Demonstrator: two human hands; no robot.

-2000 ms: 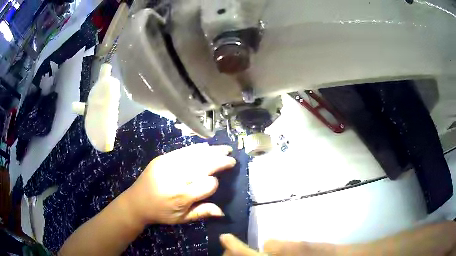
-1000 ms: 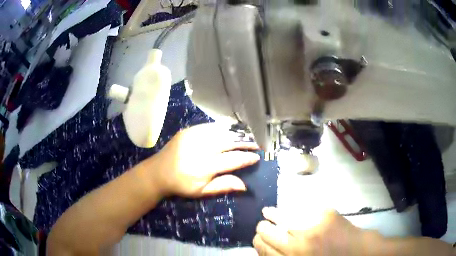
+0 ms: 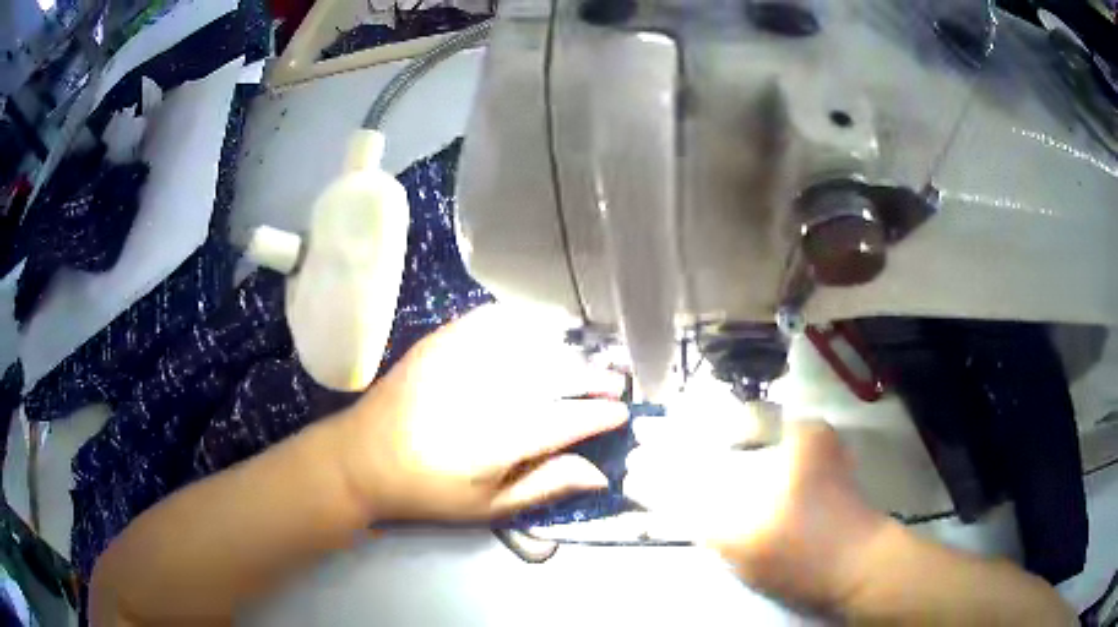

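Observation:
The navy tweed panel (image 3: 258, 410) lies left of and under the off-white sewing machine head (image 3: 723, 159). My left hand (image 3: 490, 423) lies flat on the tweed with its fingertips beside the needle area. My right hand (image 3: 785, 490) is close to the presser foot, right of my left hand, strongly overexposed. Its fingers and whatever they hold cannot be made out. A small dark patch of cloth (image 3: 607, 496) shows between the hands. The needle and foot are mostly lost in glare.
The cream machine lamp (image 3: 349, 276) hangs left of the head. Red-handled snips (image 3: 846, 361) and folded dark strips (image 3: 993, 429) lie under the arm at right. A thin loop (image 3: 527, 546) is at the table seam. Pale sheets (image 3: 184, 159) and dark cloth lie at far left.
The tweed's lower edge has moved up toward the machine, baring white table in front. My right hand has moved up from the lower edge to beside the foot. The view has shifted.

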